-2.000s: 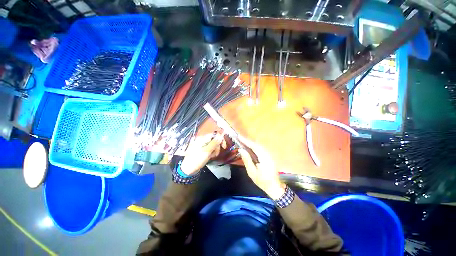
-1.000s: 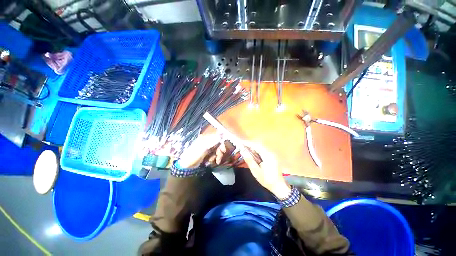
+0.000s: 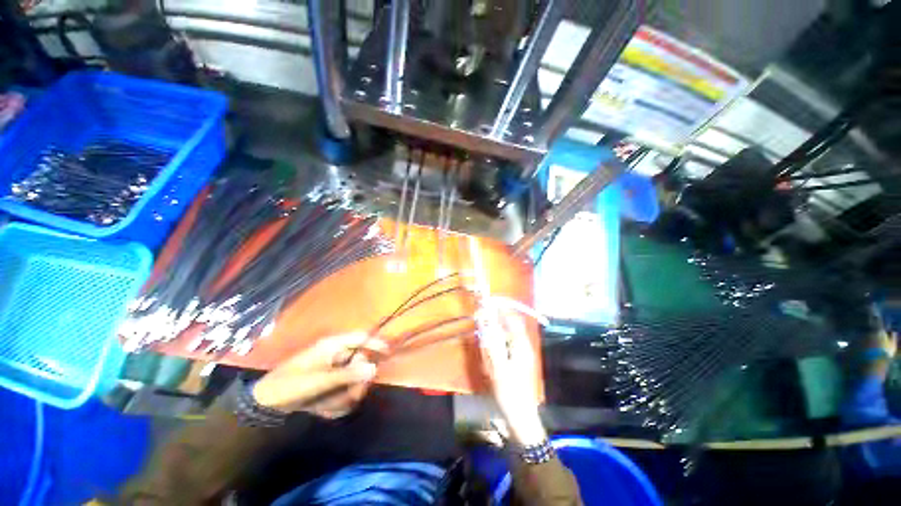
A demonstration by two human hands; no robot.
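Observation:
My left hand [image 3: 326, 376] is closed on a few thin black cables [image 3: 425, 296], which curve up and right over the orange mat [image 3: 336, 321]. My right hand [image 3: 506, 361] is blurred at the mat's right side; a narrow pale bar [image 3: 476, 267] rises from its fingers. A whitish cutter handle [image 3: 522, 306] shows beside the right fingers; the cutter jaws cannot be made out. A thick cable bundle [image 3: 267, 252] with silver ends lies on the mat's left. Several strands stick out of the press [image 3: 445, 133] toward me.
A deep blue basket [image 3: 188, 163] with cables and a lighter perforated basket [image 3: 59, 306] stand left. A control box [image 3: 583, 257] is right of the mat. A large cable pile [image 3: 692, 356] lies farther right. A blue bucket [image 3: 593, 474] is below. Another person's sleeve [image 3: 867, 400] shows at the right edge.
The view has turned right. My hands have moved apart; the bar, earlier slanted between both hands, now stands at my right hand, beside the cutters. Cables now stretch out from my left hand.

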